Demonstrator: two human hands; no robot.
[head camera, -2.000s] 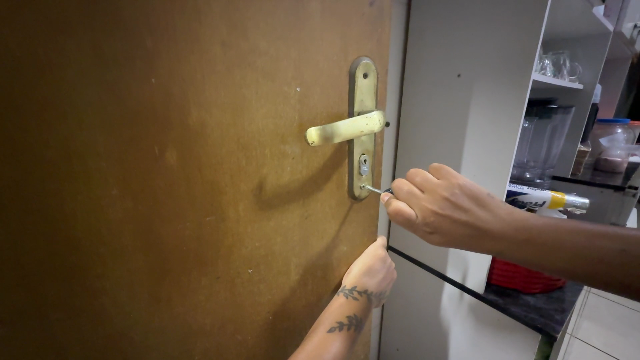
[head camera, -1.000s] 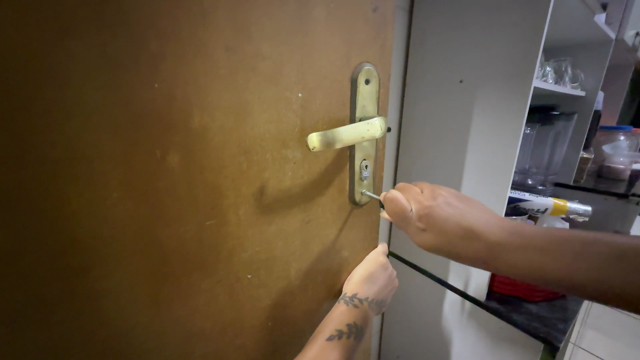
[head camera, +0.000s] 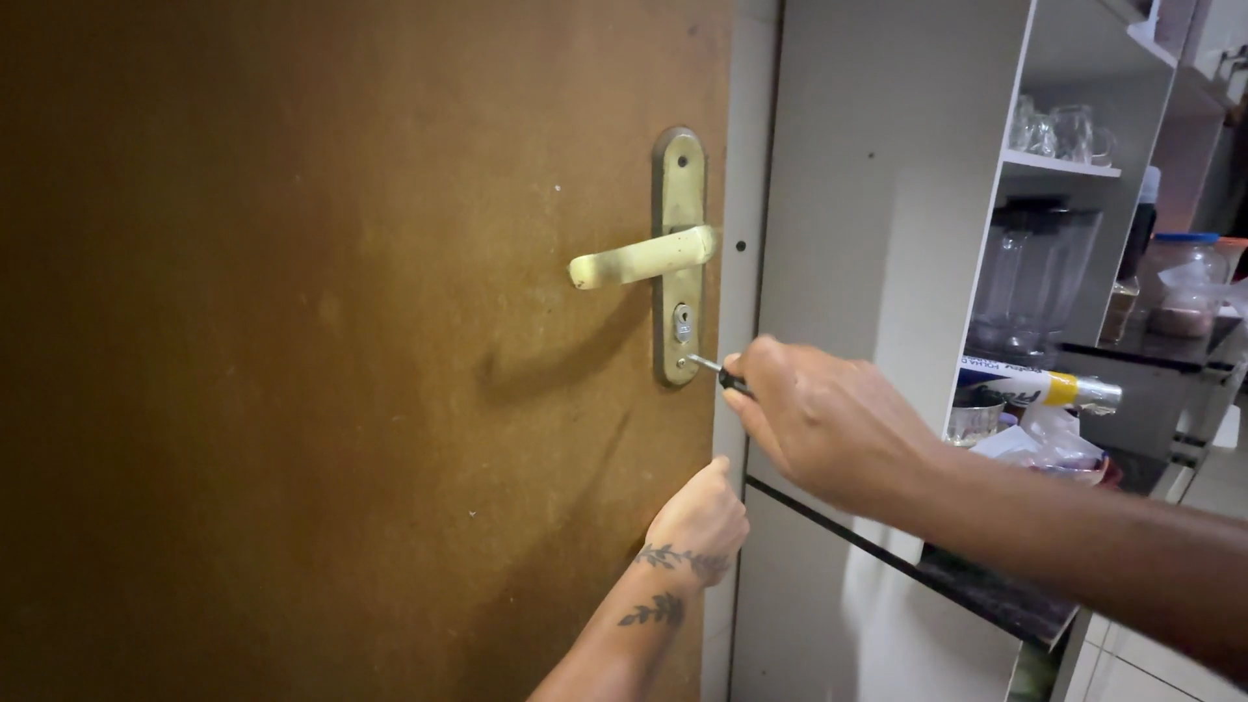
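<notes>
My right hand (head camera: 829, 419) grips a small screwdriver (head camera: 723, 374) by its black handle. The screwdriver's tip is at or very near the lower screw (head camera: 682, 363) of a brass-coloured door plate (head camera: 680, 185). Above that screw are a key cylinder (head camera: 682, 322) and a worn lever handle (head camera: 639, 259) pointing left. The plate is fixed on a brown wooden door (head camera: 390, 322). My left hand (head camera: 697, 517), below a tattooed wrist, is closed around the door's edge beneath the plate; its fingertips are partly hidden.
A pale cabinet side panel (head camera: 858, 244) stands right of the door. Beyond it are a shelf (head camera: 1063, 166) with glass mugs (head camera: 1072, 134), a blender jar (head camera: 1038, 273), a foil roll box (head camera: 1014, 382), plastic bags (head camera: 1058, 439) and a lidded jar (head camera: 1185, 278) on a dark counter.
The right hand has turned slightly around the screwdriver, showing more of its black handle. The left hand stays at the door's edge.
</notes>
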